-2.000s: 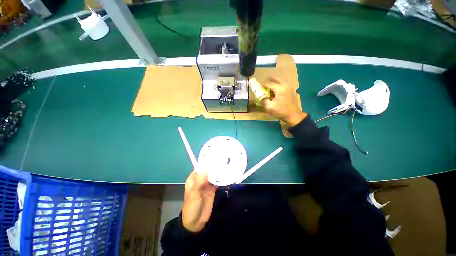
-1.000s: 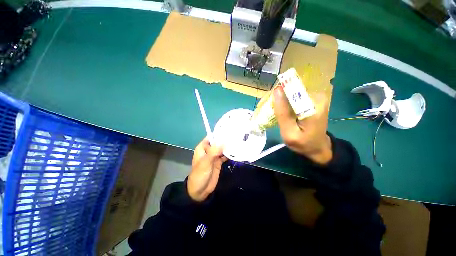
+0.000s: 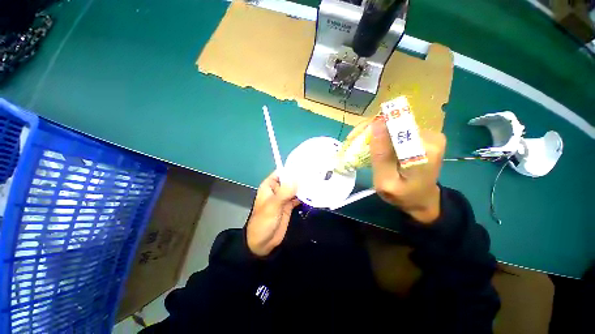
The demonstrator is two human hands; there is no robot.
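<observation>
My left hand (image 3: 269, 215) grips the left edge of a round white housing (image 3: 313, 179) with small holes in its flat face. One narrow white side arm (image 3: 273, 138) points up from it, and another points right, partly behind my right hand. My right hand (image 3: 411, 176) is closed around a crumpled yellow glue tube (image 3: 361, 145) with a red-and-white label. The tube's nozzle end is at the upper right of the housing's face. Whether the tip touches is not clear.
A silver-grey screw feeder (image 3: 336, 39) stands on a cardboard mat (image 3: 261, 49). A black screwdriver (image 3: 377, 26) hangs over it. A white shell (image 3: 541, 153) with wires lies on the green bench at right. A blue crate (image 3: 72, 222) is at left.
My right hand has brought the glue tube from the mat beside the feeder down to the housing. My left hand keeps its hold. The view has turned and shifted.
</observation>
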